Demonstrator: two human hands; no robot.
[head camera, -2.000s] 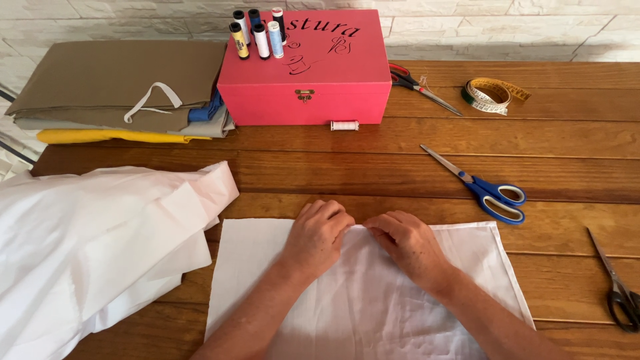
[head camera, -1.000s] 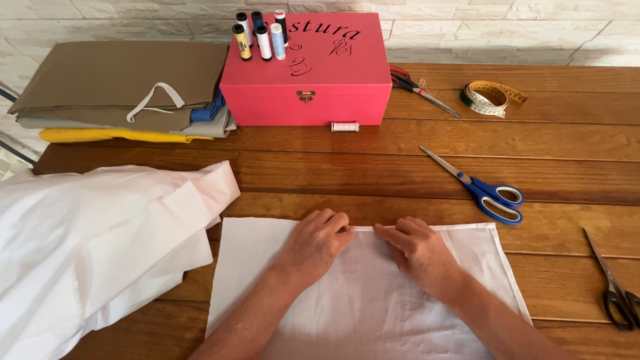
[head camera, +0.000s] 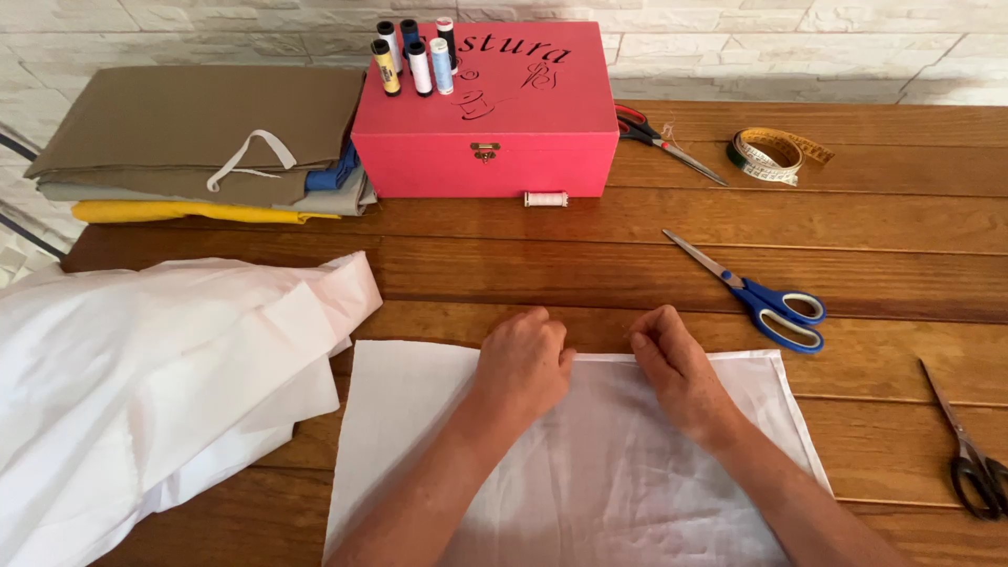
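A white cloth (head camera: 598, 472) lies flat on the wooden table, its far edge folded into a narrow hem from the middle to the right corner. The right edge is folded too. My left hand (head camera: 524, 362) rests on the far edge near the middle, fingers curled over the fold and gripping it. To its right, my right hand (head camera: 669, 362) is slightly raised over the same edge, thumb and forefinger pinched together. A faint thread may be at those fingertips, but it is too fine to be sure. Both forearms cover part of the cloth.
Blue-handled scissors (head camera: 740, 287) lie beyond my right hand, black scissors (head camera: 965, 449) at the far right. Behind are a pink box (head camera: 484, 157) with thread spools (head camera: 421, 71), a white spool (head camera: 546, 199), red-and-black scissors (head camera: 661, 142), a tape measure (head camera: 768, 157), folded fabrics (head camera: 189, 118) and bunched white cloth (head camera: 157, 378).
My right hand has lifted off the folded edge and moved a little away from my left hand. My left hand stays at the edge with its fingers more curled.
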